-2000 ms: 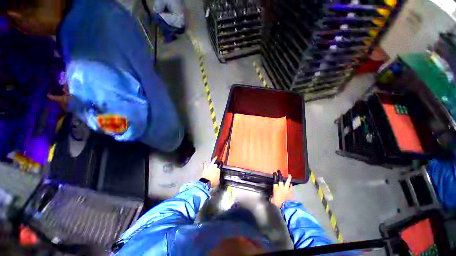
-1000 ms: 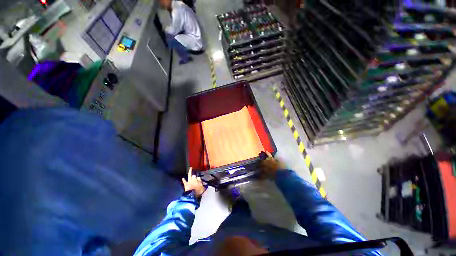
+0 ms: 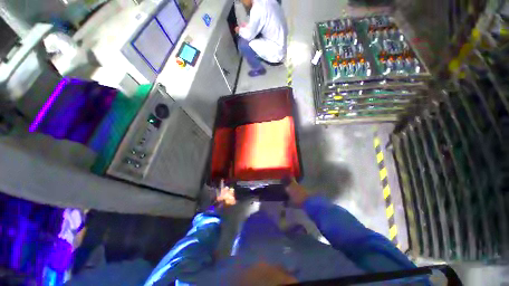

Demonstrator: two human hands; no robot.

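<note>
A deep black bin [image 3: 298,139] with a bright red-orange bottom is in front of me, above the grey floor. No parts show in it. My left hand [image 3: 225,195] is at the near left corner of its rim, fingers on the edge. My right hand [image 3: 296,193] is at the near right corner, blurred and dark, and grips the rim. What carries the bin from below is hidden.
A grey machine [image 3: 167,139] with panel and screen [image 3: 188,53] runs along the left. A person in a white coat [image 3: 268,31] crouches ahead beside it. A stack of circuit boards [image 3: 368,53] stands ahead right. Upright slotted racks [image 3: 446,184] line the right, behind yellow-black floor tape [image 3: 385,187].
The bin and both hands have moved forward along the aisle. The machine, crouching person and board stack are nearer. The blue-clad person at left has dropped out of view.
</note>
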